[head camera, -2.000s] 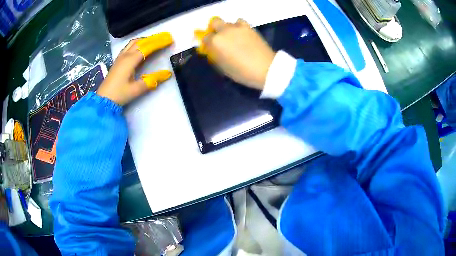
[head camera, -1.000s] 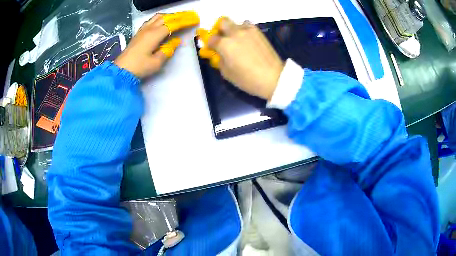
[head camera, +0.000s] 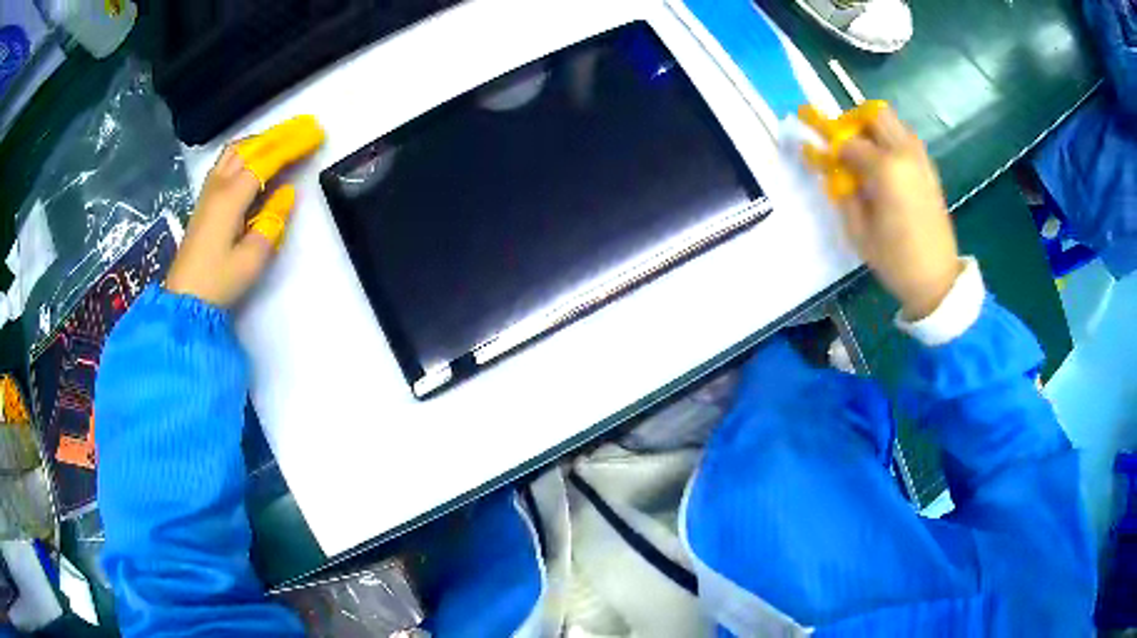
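Note:
The glossy black tablet (head camera: 549, 199) lies flat on the white mat (head camera: 524, 461), its screen bare, with bright reflections along the near edge. My left hand (head camera: 237, 212), with yellow-orange finger cots, is at the mat's left side, off the tablet, fingers apart and empty. My right hand (head camera: 892, 193), also in finger cots, is right of the tablet, fingers pinched together. A small white wad (head camera: 794, 132) shows at its fingertips, partly hidden. The blue squeegee (head camera: 748, 50) lies on the mat's right side, close beyond those fingertips.
A black foam tray (head camera: 287, 56) stands behind the mat. Printed films (head camera: 77, 386) and a clear crinkled bag (head camera: 119, 187) lie at the left. The pale dish's rim (head camera: 879, 25) shows at the back right, with a thin pale stick (head camera: 847, 82) beside it on the green bench.
My right hand has moved from the tablet's far left corner across to its right side, uncovering the whole screen. My left hand now sits lower, beside the tablet. The camera view has shifted.

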